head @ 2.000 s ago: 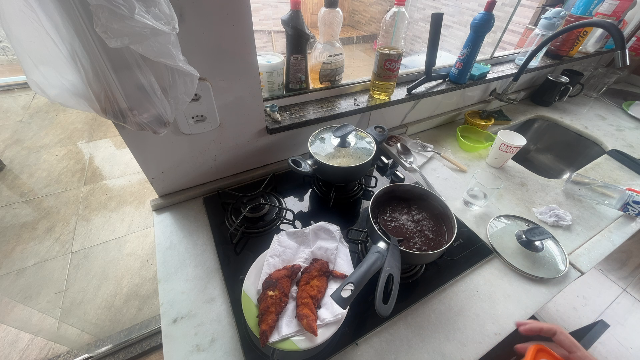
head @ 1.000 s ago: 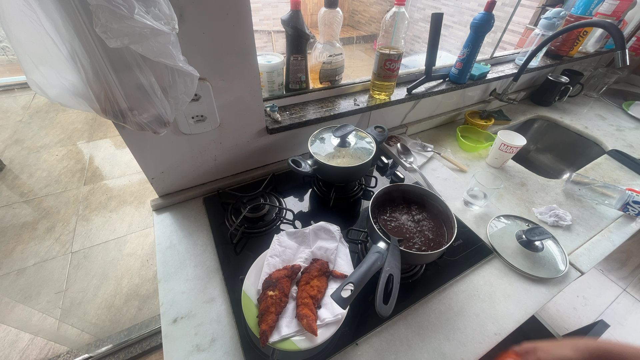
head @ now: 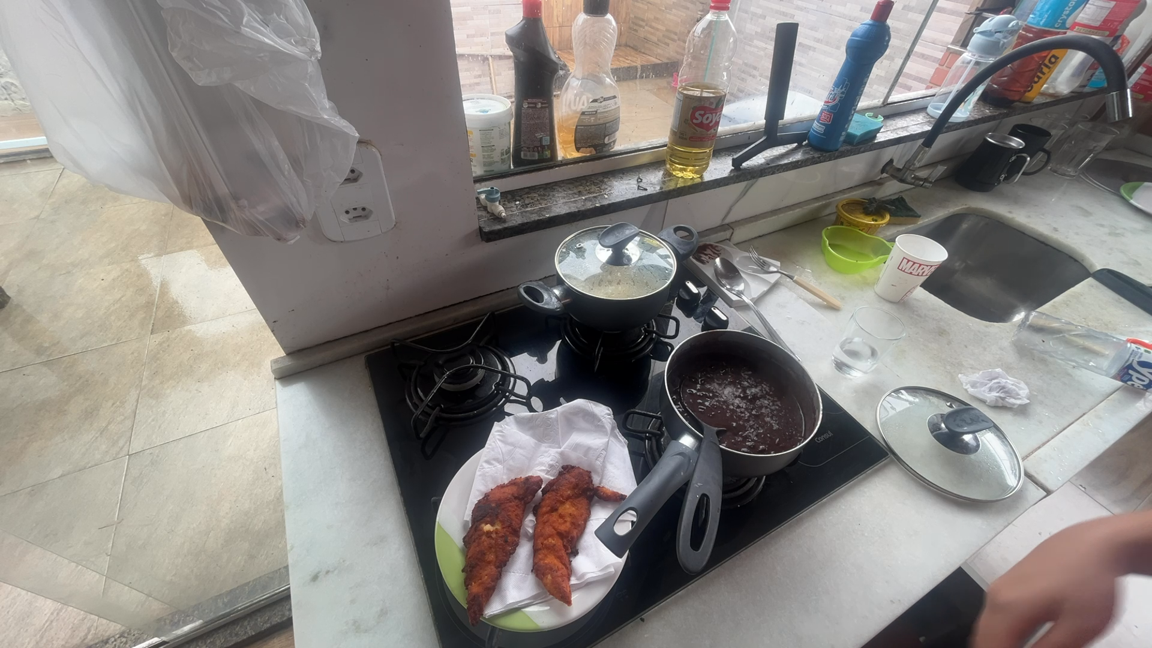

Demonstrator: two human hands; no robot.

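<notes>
My right hand (head: 1062,585), blurred, enters at the lower right beyond the counter's front edge; its fingertips are cut off, so any hold is hidden. My left hand is out of view. The counter thing nearest the hand is a glass lid (head: 949,445), lying flat. On the black gas cooktop (head: 832,468), an uncovered saucepan (head: 666,490) contains dark, bubbling food, with a grey utensil (head: 700,522) leaning in it. Behind is a pot (head: 612,310) under a glass lid. Two browned, breaded pieces (head: 562,531) rest on paper towel over a green-and-white plate (head: 445,540).
Right of the cooktop are a drinking glass (head: 867,342), paper cup (head: 909,268), green bowl (head: 850,250), crumpled paper (head: 994,387) and sink (head: 999,261). An oil bottle (head: 697,117) stands on the windowsill. A plastic bag (head: 225,108) hangs at the upper left.
Two seconds ago the hand was beside an orange object at the lower right; that object is out of view now. The hand has come further into view since one second ago. The pans and plate have not moved.
</notes>
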